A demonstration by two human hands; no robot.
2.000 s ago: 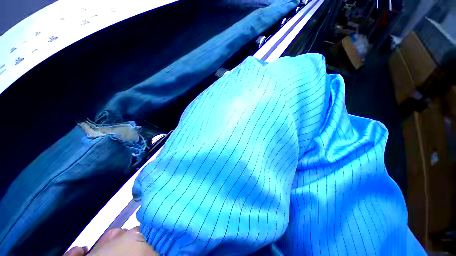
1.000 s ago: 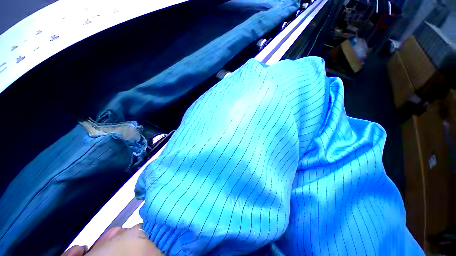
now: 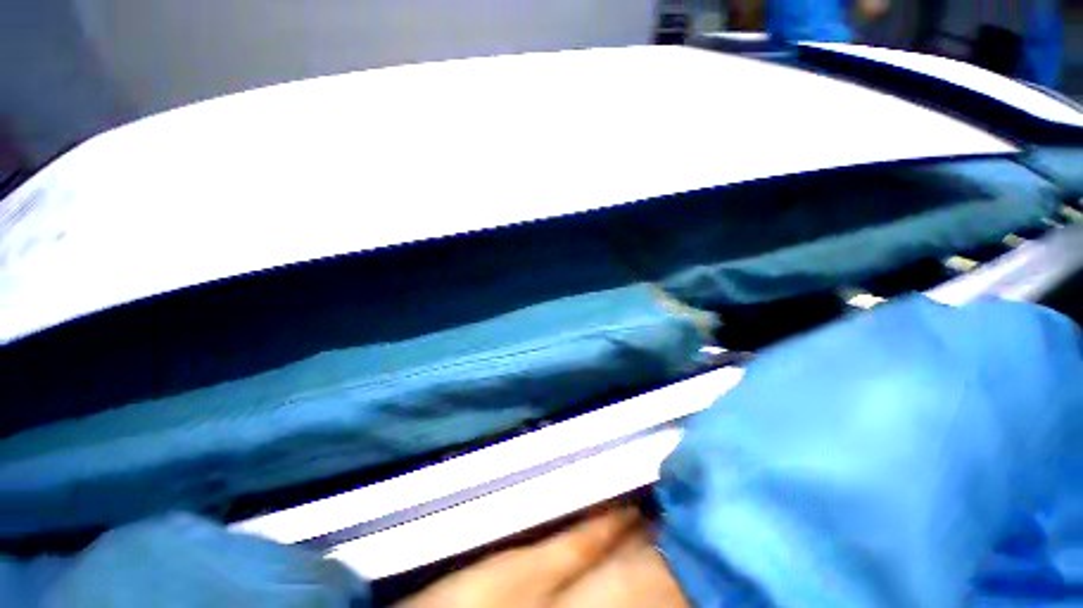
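Note:
A very large white panel (image 3: 511, 154) lies on the line, its thin dark edge towards me. Blue-teal cloth padding (image 3: 392, 368) runs below it, with a frayed, torn end. A silver-white rail (image 3: 511, 487) lies in front of the padding. My right hand (image 3: 594, 558) is blurred at the bottom edge, just below the rail, coming out of a bright blue sleeve. My left sleeve shows at the bottom left; skin beside its cuff merges with the right hand, so the left hand is not clearly separable. Fingertips and anything held are hidden or cut off.
Another white panel (image 3: 950, 83) lies farther along the line at the upper right. A person in blue (image 3: 808, 21) is partly visible at the top right, with another blue garment at the far right. Small metal parts show in the dark gap by the rail. A grey wall stands behind.
The view has swung up and left, showing much more of the white panel and the people beyond. The left sleeve has come into view; the right sleeve sits farther right.

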